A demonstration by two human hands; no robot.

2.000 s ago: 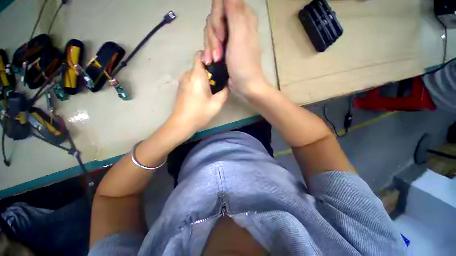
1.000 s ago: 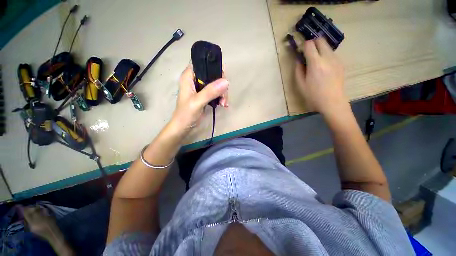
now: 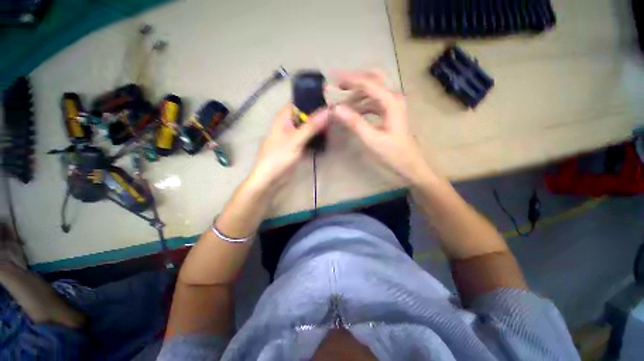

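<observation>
My left hand (image 3: 286,144) grips a black rounded pack (image 3: 308,92) with a small yellow patch on its side, above the cardboard. A thin black cord (image 3: 315,183) hangs from its near end, over the bench edge. My right hand (image 3: 381,127) is at the pack's right side, thumb and fingers bent toward it and blurred; whether they hold a small part cannot be told. A small group of black covers (image 3: 462,76) lies on the cardboard at right.
Open units with yellow strips (image 3: 168,123), green boards and cords lie at left. Ribbed black rows stand at far left (image 3: 19,130) and top right (image 3: 484,17). Green bench edge (image 3: 353,203) in front. Another person's arm (image 3: 35,292) is at lower left.
My right hand has moved from the black covers at right back to the pack in my left hand. The view has shifted, showing more of the ribbed rows.
</observation>
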